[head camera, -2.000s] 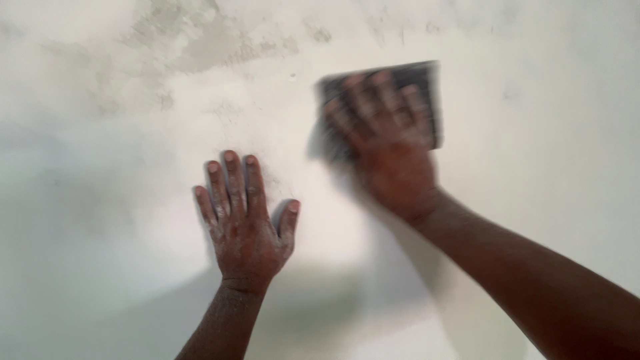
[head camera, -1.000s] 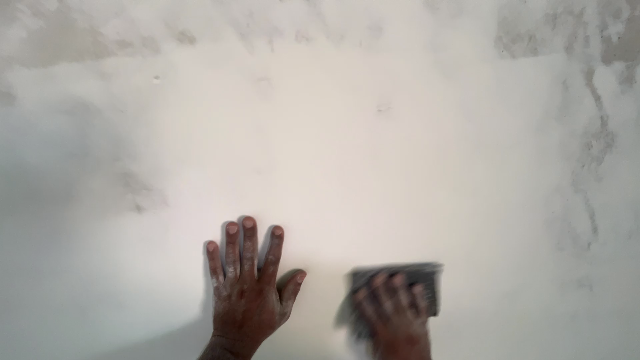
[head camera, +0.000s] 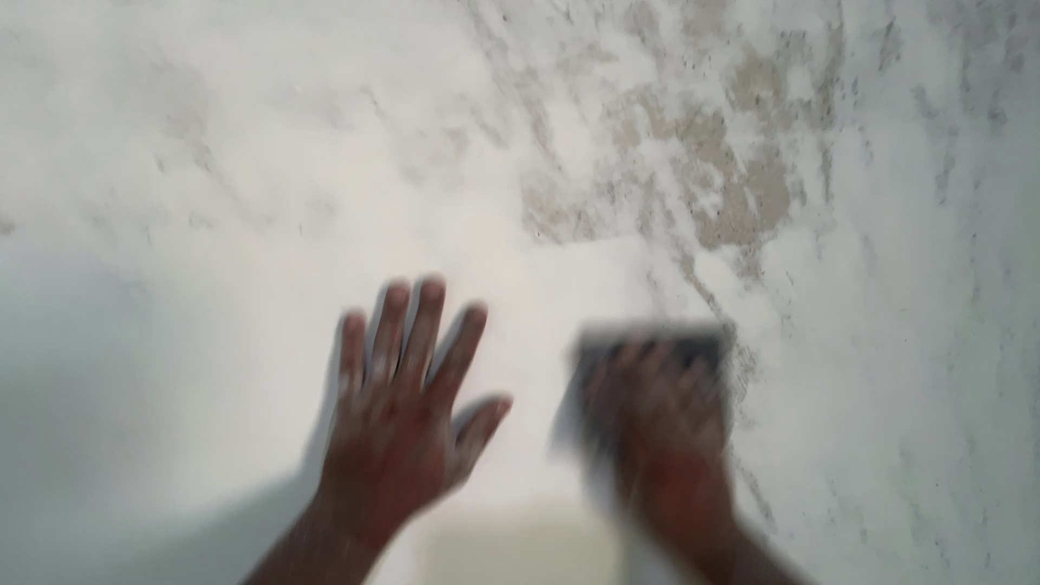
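Observation:
My left hand [head camera: 394,439] rests on a whitish plastered wall [head camera: 244,325], palm down with the fingers spread and nothing in it. White dust marks its fingers. To its right, my right hand [head camera: 670,447] lies flat over a dark grey rectangular sheet [head camera: 593,357], perhaps sandpaper, and presses it to the wall. Both that hand and the sheet are blurred. The underside of the sheet is hidden, and the fingers cover much of its face.
Rough beige-grey patches [head camera: 743,195] show through the white coat at the upper right. Thin dark streaks [head camera: 703,284] run down beside the sheet. Shadows of the arms fall on the lower wall.
The view has shifted over the wall, bringing the rough patches in at the upper right. My right hand has stayed on the dark sheet, moving with it; my left hand has stayed spread on the wall.

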